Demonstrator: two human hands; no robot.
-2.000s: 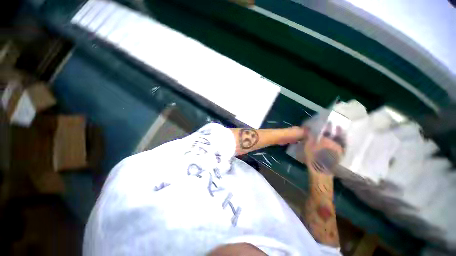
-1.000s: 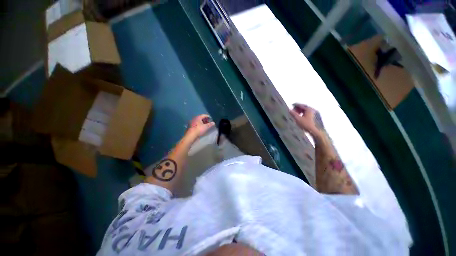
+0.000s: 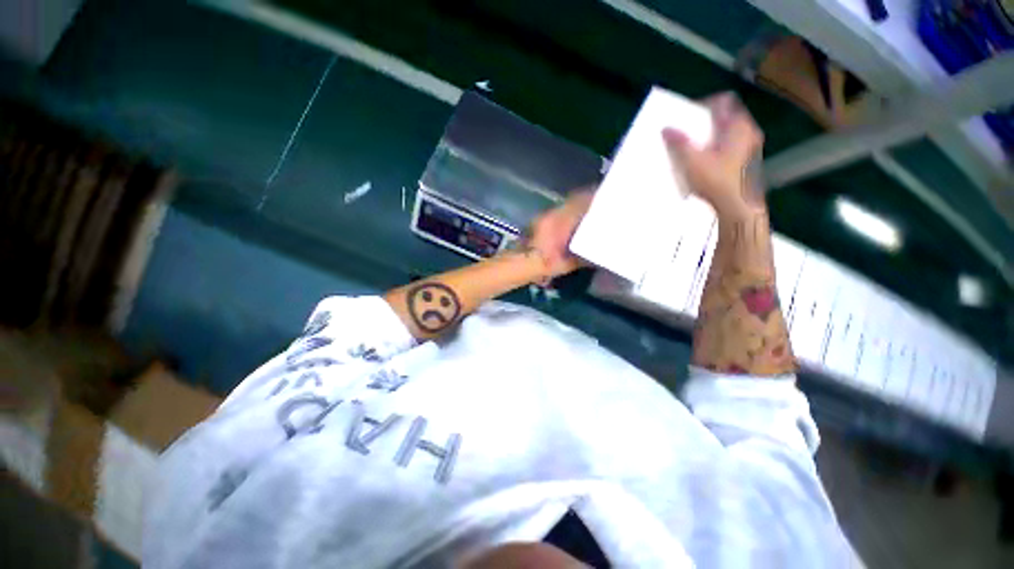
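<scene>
A closed white folding carton (image 3: 639, 183) is held tilted between my two hands, above the near end of the row of closed cartons (image 3: 862, 317). My right hand (image 3: 721, 150) grips its upper right part, with fingers over the white face. My left hand (image 3: 562, 231) is at its lower left edge, blurred and partly hidden by the carton. The silver-grey bench scale (image 3: 500, 161) lies just left of the carton, with its display panel facing me.
The dark green bench (image 3: 222, 111) runs across with pale rails, and small white scraps (image 3: 358, 192) lie on it. A white shelf frame (image 3: 856, 139) is at upper right, with a brown cardboard piece (image 3: 789, 78) beneath. Brown cartons (image 3: 167, 411) stand at lower left.
The view has swung along the bench to the scale. My hands, apart and without a visible carton one second ago, now hold a white carton together. The row now lies to the right.
</scene>
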